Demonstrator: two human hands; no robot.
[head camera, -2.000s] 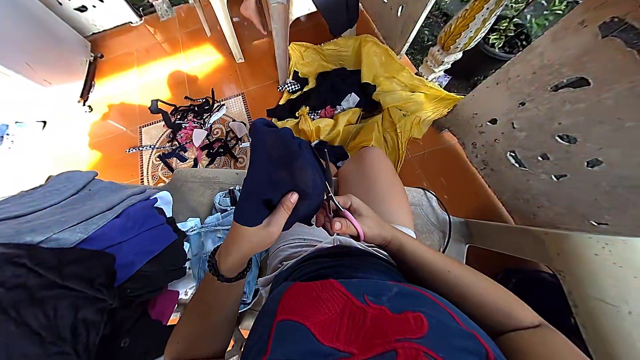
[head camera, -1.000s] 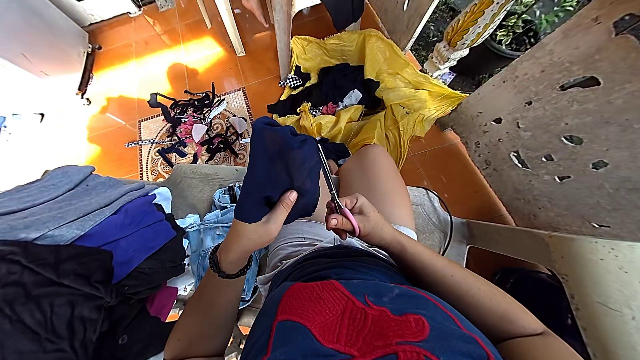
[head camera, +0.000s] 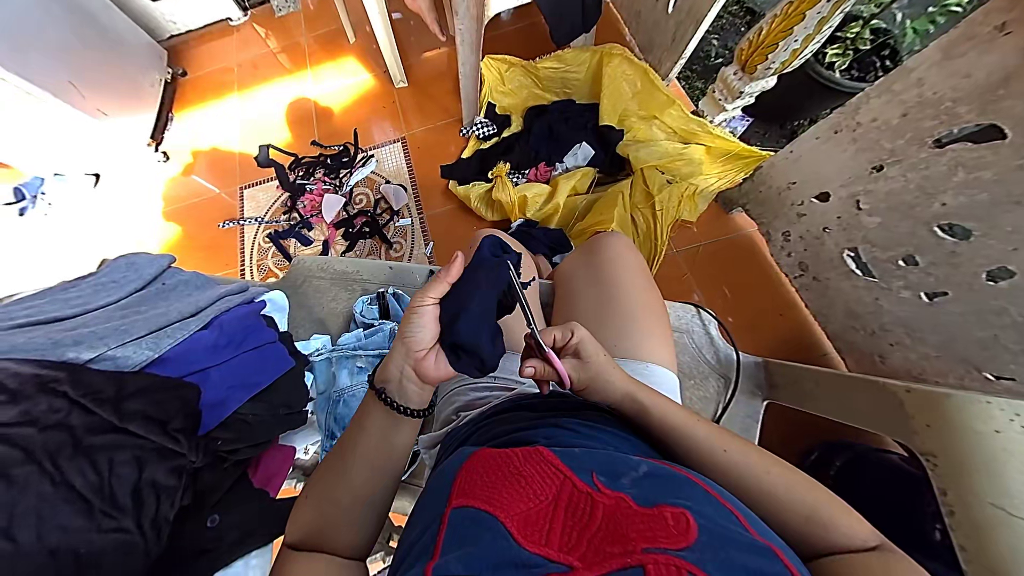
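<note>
Above my lap, my left hand (head camera: 426, 336) holds a bunched piece of navy blue fabric (head camera: 474, 312), its palm and thumb against the cloth's left side. My right hand (head camera: 572, 362) grips scissors (head camera: 528, 310) by their pink handles. The blades point up and away from me, with their tips beside the right edge of the navy fabric; whether they touch it I cannot tell. More dark cloth (head camera: 541, 240) shows between my knees.
Folded grey (head camera: 120, 308), purple (head camera: 228, 360) and black garments (head camera: 88, 456) lie at left beside light blue denim (head camera: 352, 376). Fabric scraps (head camera: 328, 200) lie on the tiled floor. A yellow sack (head camera: 680, 168) with dark cloth is ahead; a holed panel (head camera: 904, 208) stands right. Part of another person's foot (head camera: 428, 16) shows.
The navy fabric, spread tall over my left hand before, is now bunched smaller, and more of my left palm and thumb shows. The scissors remain in my right hand.
</note>
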